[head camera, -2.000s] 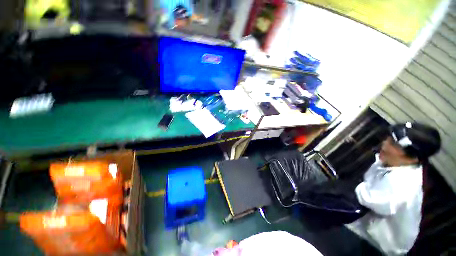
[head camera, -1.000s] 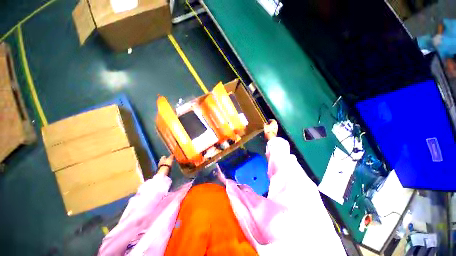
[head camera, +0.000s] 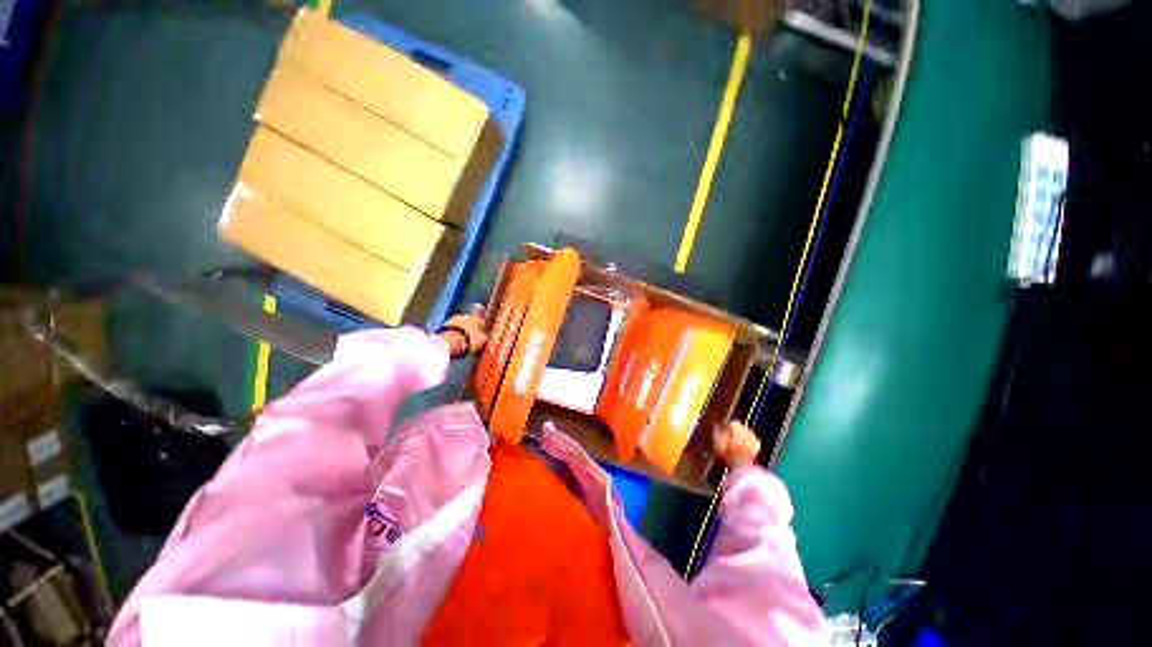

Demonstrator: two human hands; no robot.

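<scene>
An open brown outer carton (head camera: 575,436) is directly in front of me. Upright orange retail boxes (head camera: 676,392) with white lettering stand in it. One lid is open beside a white insert with a dark rounded square device (head camera: 584,331). My left hand (head camera: 468,331) is at the carton's left end, its fingers curled on the edge. My right hand (head camera: 735,444) is at the carton's right end, gripping the edge. Both hands are bare and partly hidden by the carton rim.
Closed cartons (head camera: 354,164) sit on the blue deck of a platform trolley (head camera: 503,111) at upper left. The green workbench (head camera: 929,253) runs along the right. Part of a blue stool (head camera: 627,495) shows under the carton. A black case (head camera: 145,461) is at lower left.
My view has turned, so the trolley is now ahead at upper left and the bench is at the right. Both hands still hold the carton, which now lies nearer the trolley.
</scene>
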